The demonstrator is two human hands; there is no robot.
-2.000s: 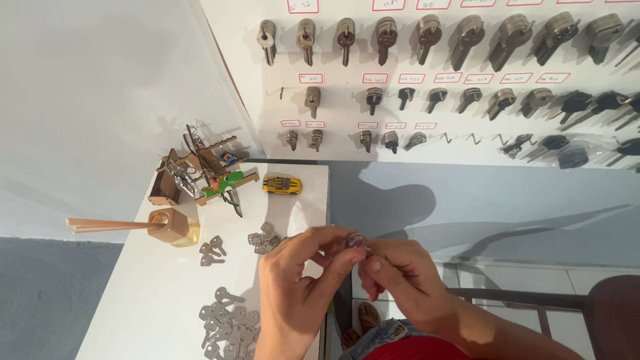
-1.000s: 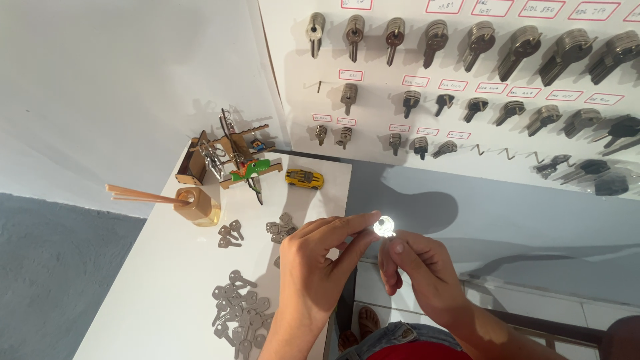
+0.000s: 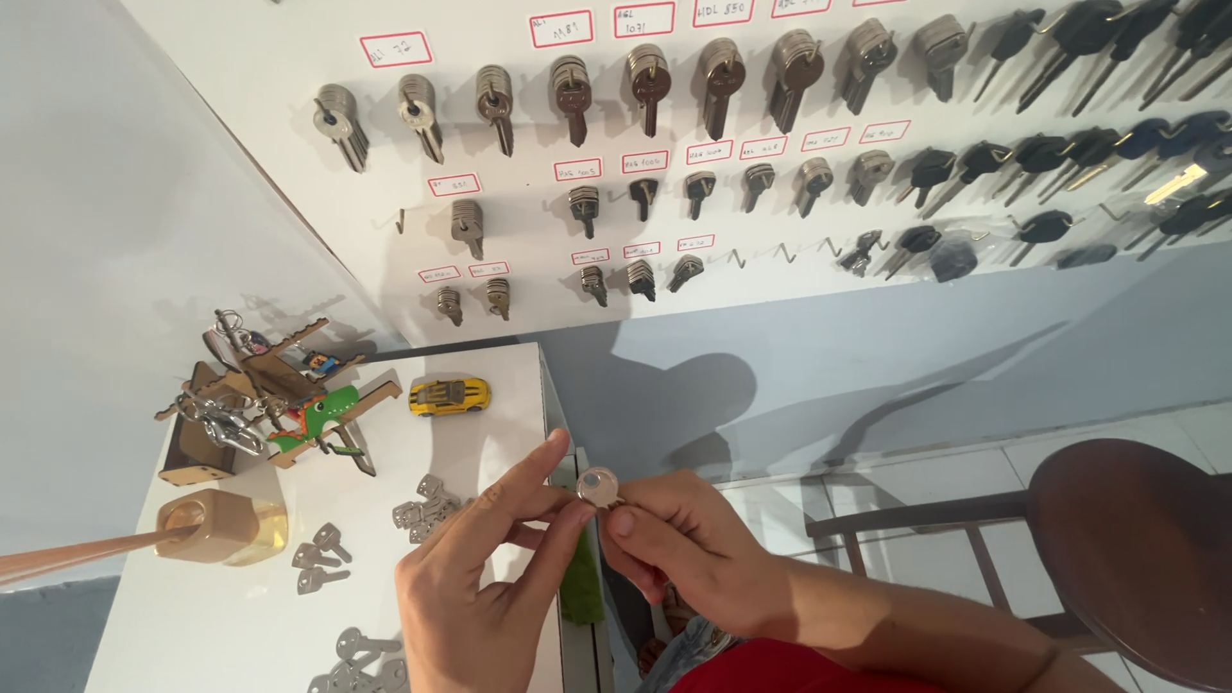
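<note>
My right hand (image 3: 688, 539) pinches a round-headed metal key (image 3: 599, 487) between thumb and fingers, its head upward and its blade mostly hidden by the fingers. My left hand (image 3: 500, 568) is close on the other side, thumb tip against or right beside the key's head, index finger raised; whether it grips the key cannot be told. Left of my left hand, loose keys lie on the white table in a small pile (image 3: 423, 508), a group of three (image 3: 322, 558) and a larger pile (image 3: 358, 664) near the bottom edge.
A yellow toy car (image 3: 449, 397), a wooden keychain stand (image 3: 279, 385) and a reed diffuser (image 3: 207, 525) stand on the table (image 3: 192, 616). Ahead, a white wall board (image 3: 529, 202) carries rows of key blanks on hooks under labels bearing writing. A dark round stool (image 3: 1126, 549) is at the right.
My left index finger has lifted off the key and points upward. The key remains between my hands. The view has shifted.
</note>
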